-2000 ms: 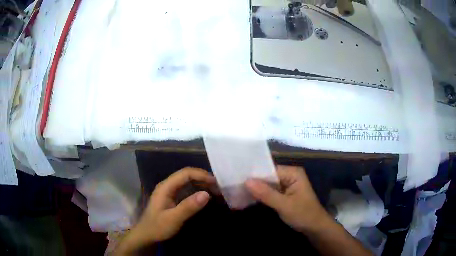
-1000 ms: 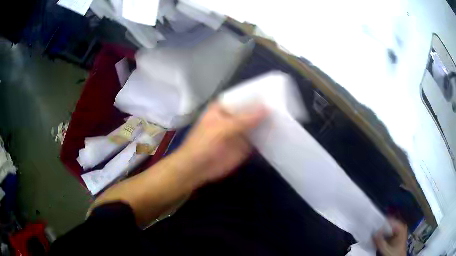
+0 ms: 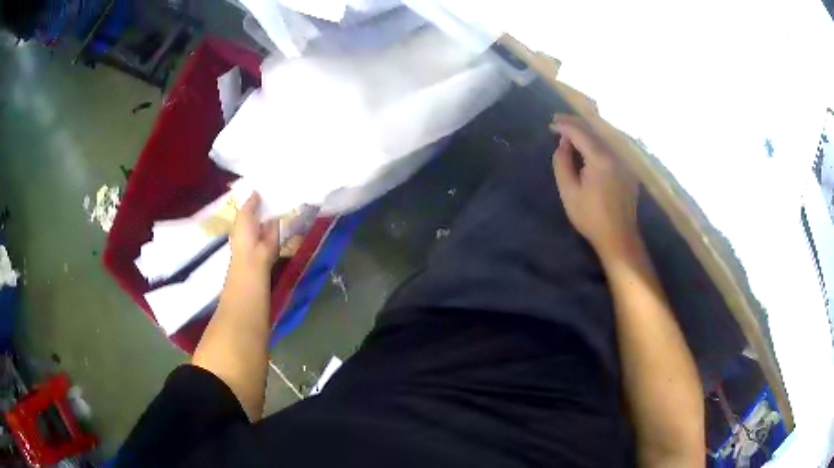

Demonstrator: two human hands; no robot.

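My left hand (image 3: 254, 236) is over the red and blue bin (image 3: 174, 169) at the left, touching white fabric pieces (image 3: 187, 242) with cream parts. Whether its fingers grip one cannot be made out. A large white cloth (image 3: 320, 123) hangs over the bin's far part, just above my left hand. My right hand (image 3: 593, 174) is by the table's front edge, over my dark-clothed lap, with fingers loosely curled and nothing seen in it.
The white table top (image 3: 713, 101) with its worn brown edge (image 3: 681, 206) runs down the right. A red frame-like object (image 3: 50, 420) stands on the floor at lower left. Scraps lie on the green floor (image 3: 55, 210). Blue and white items lie at lower right.
The view has turned left from the machine to the bin. The white strip is no longer in my hands. My left hand has moved to the bin, my right hand up beside the table edge.
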